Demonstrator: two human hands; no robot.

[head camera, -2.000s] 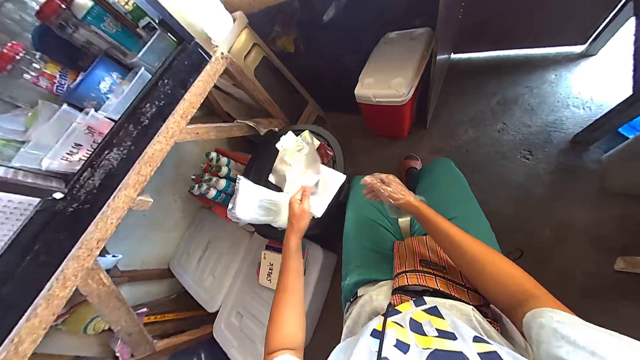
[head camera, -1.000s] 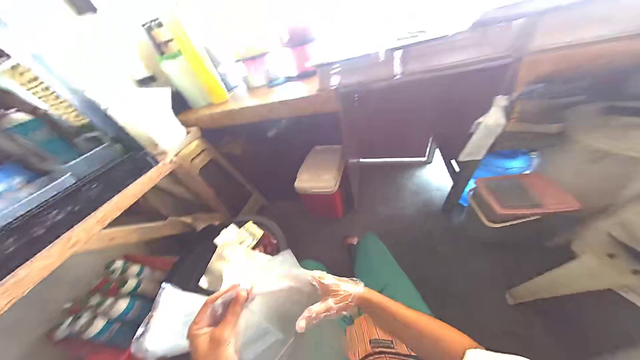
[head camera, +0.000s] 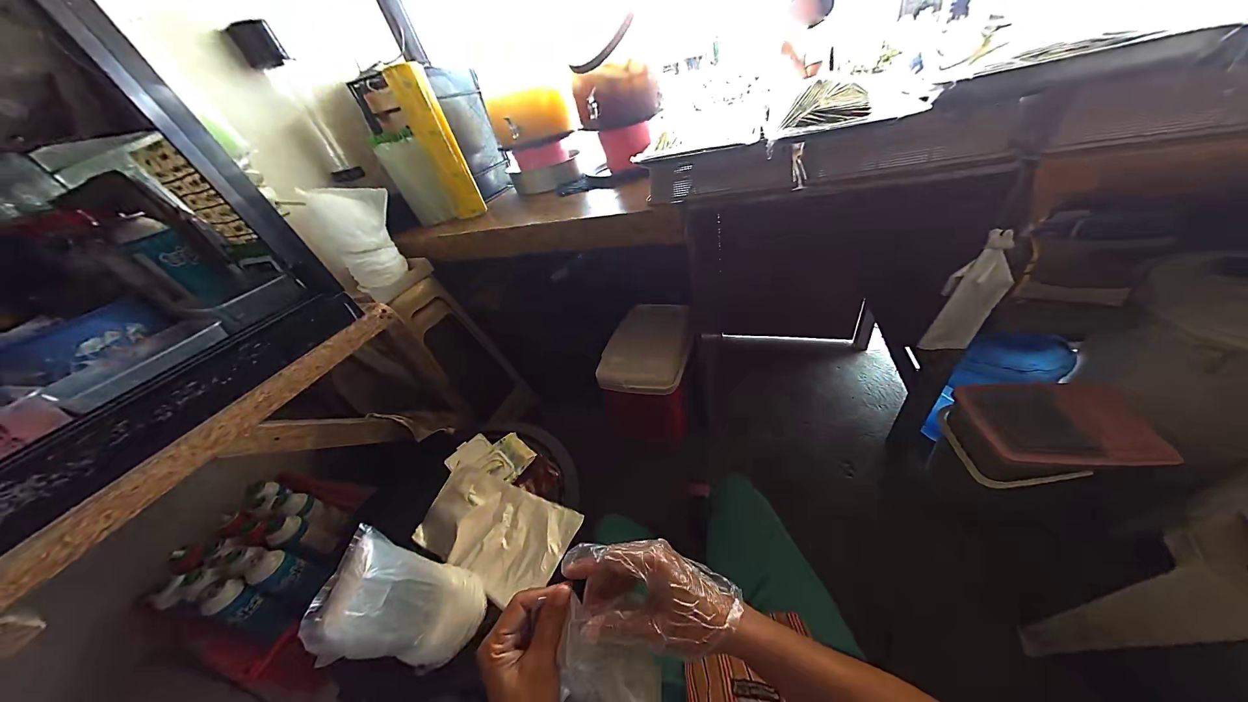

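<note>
My right hand wears a clear thin plastic glove, its fingers curled close to my left hand. Bare, my left hand pinches a clear plastic glove or bag that hangs down in front of my lap. Just left of it lies a clear bag of white plastic items. A sheet of light brown paper rests beyond my hands, with banknotes at its far edge. An orange striped pouch shows below my right wrist.
Bottles with red and white caps fill a red crate at lower left. A wooden-edged shelf runs along the left. Ahead stand a red cooler with a white lid and drink dispensers on a counter. A lidded container is at right.
The view has tilted up toward the counter. Two seconds ago my hands were apart, with my left on the white packet; now they are together at the clear plastic.
</note>
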